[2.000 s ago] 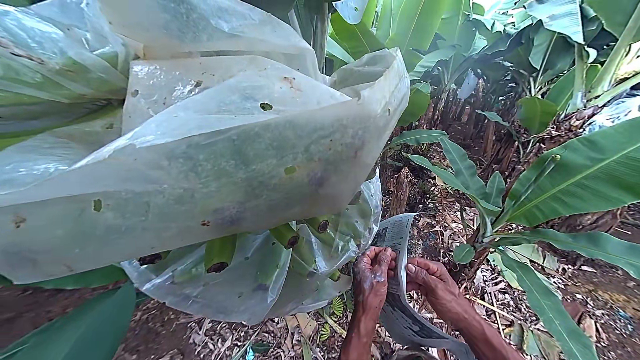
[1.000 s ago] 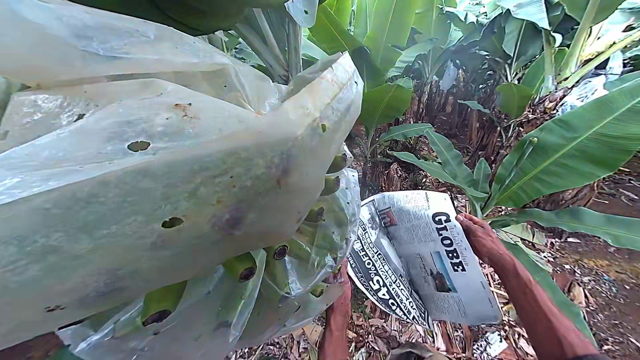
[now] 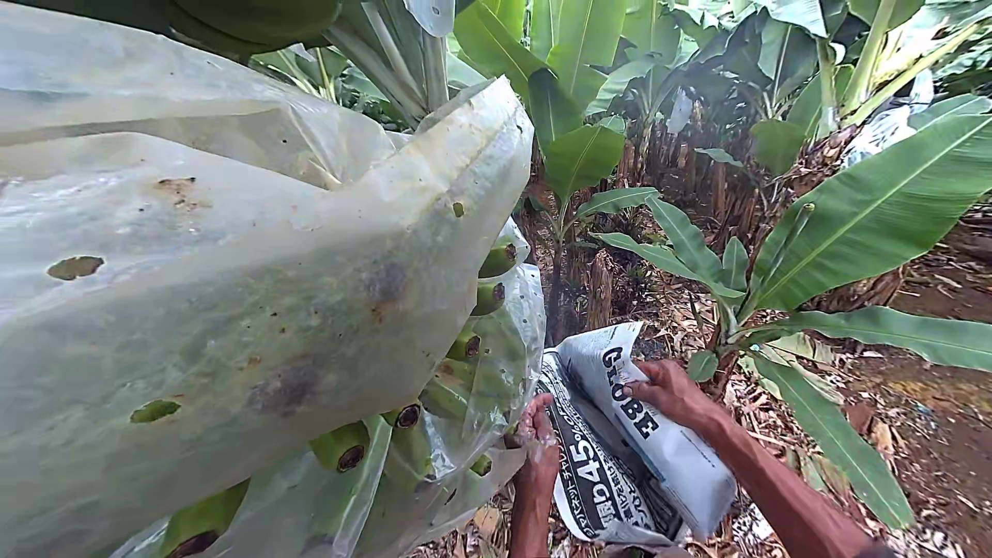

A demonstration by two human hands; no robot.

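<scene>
A large bunch of green bananas (image 3: 341, 446) hangs at the left, under a cloudy plastic bag (image 3: 232, 294) with holes and dark stains. Clear plastic film (image 3: 496, 341) wraps the fruit below it. Right of the bunch, a printed newspaper sheet (image 3: 659, 434) hangs folded over, lower centre. My right hand (image 3: 673, 391) grips its upper right edge between thumb and fingers. My left hand (image 3: 536, 434) is at the edge of the clear film, beside the newspaper's left edge; its fingers are partly hidden, and whether it grips anything is unclear.
A young banana plant (image 3: 728, 310) with broad leaves stands at the right. Dry leaf litter (image 3: 876, 418) and brown soil cover the ground. More banana plants and dried stalks (image 3: 601, 291) fill the background. Dark green fruit (image 3: 256, 23) overhangs the top left.
The newspaper, narrow and gathered between both hands two seconds ago, was spread wide one second ago and is now folded over. My right hand has moved left since one second ago.
</scene>
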